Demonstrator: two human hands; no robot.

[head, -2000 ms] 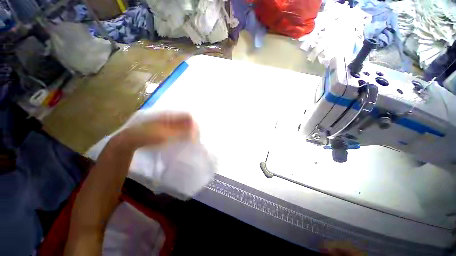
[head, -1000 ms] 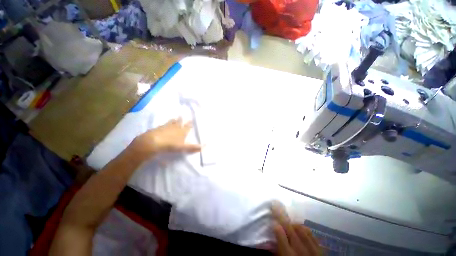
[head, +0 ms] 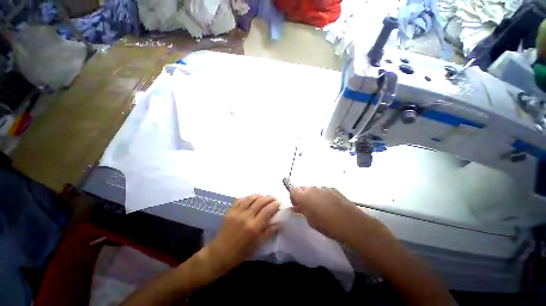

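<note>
A white cut piece [head: 305, 244] hangs over the front table edge in front of me. My left hand [head: 254, 222] grips it with bent fingers, left of my right hand. My right hand [head: 317, 208] pinches its upper edge beside the small dark-tipped piece [head: 287, 183] on the table. The cloth's upper part is lost in glare. Another white piece [head: 152, 170] lies over the table's left side, one corner over the front edge. The sewing machine [head: 413, 113] stands right, its presser foot area [head: 363, 152] beyond my right hand.
The grey ruler strip [head: 206, 203] runs along the front table edge. A red basket [head: 66, 263] with white pieces is low at left. The brown surface [head: 78, 113] lies beyond the table's left side. Heaps of white cloth [head: 185, 15] and a red bundle [head: 308, 11] are behind.
Both hands have come together at the front edge, my left hand moving right and my right hand up. White cloth now lies at the table's left, and the view has shifted right.
</note>
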